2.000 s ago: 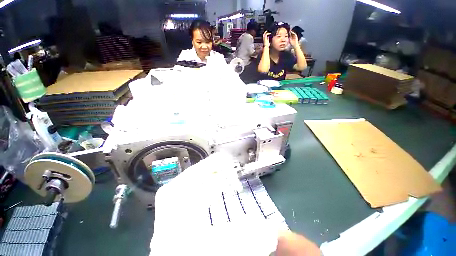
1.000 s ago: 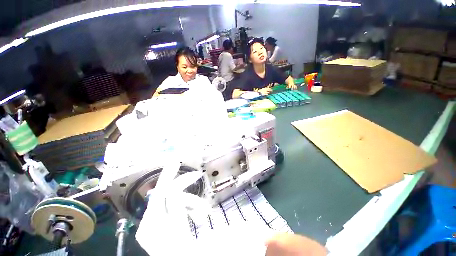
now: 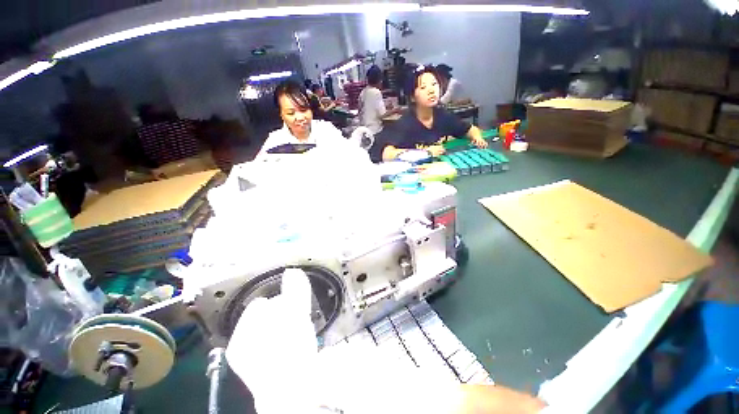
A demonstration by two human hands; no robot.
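Note:
My hands are one overexposed white gloved mass at bottom centre. My left hand (image 3: 271, 352) seems to be its left part, with one white finger shape pointing up before the dark ring of the machine (image 3: 369, 279). My right hand (image 3: 397, 380) seems to be its right part, with a bare wrist at the bottom edge. Where one hand ends and the other begins, and whether they grip anything, is too washed out to tell. Rows of silver component blocks (image 3: 433, 340) lie on the mat before the machine, partly hidden by the hands.
A cream reel (image 3: 87, 352) stands left of the machine. Stacked boards (image 3: 142, 214) are at left rear. A flat cardboard sheet (image 3: 595, 238) lies right. Teal parts (image 3: 474, 160) lie behind the machine. Two people sit across the bench. A blue stool (image 3: 713, 348) is at lower right.
The white finger shape has risen over the ring, and the white mass has changed outline. The view has tilted up since the first frame. The person at right has lowered their arms to the bench.

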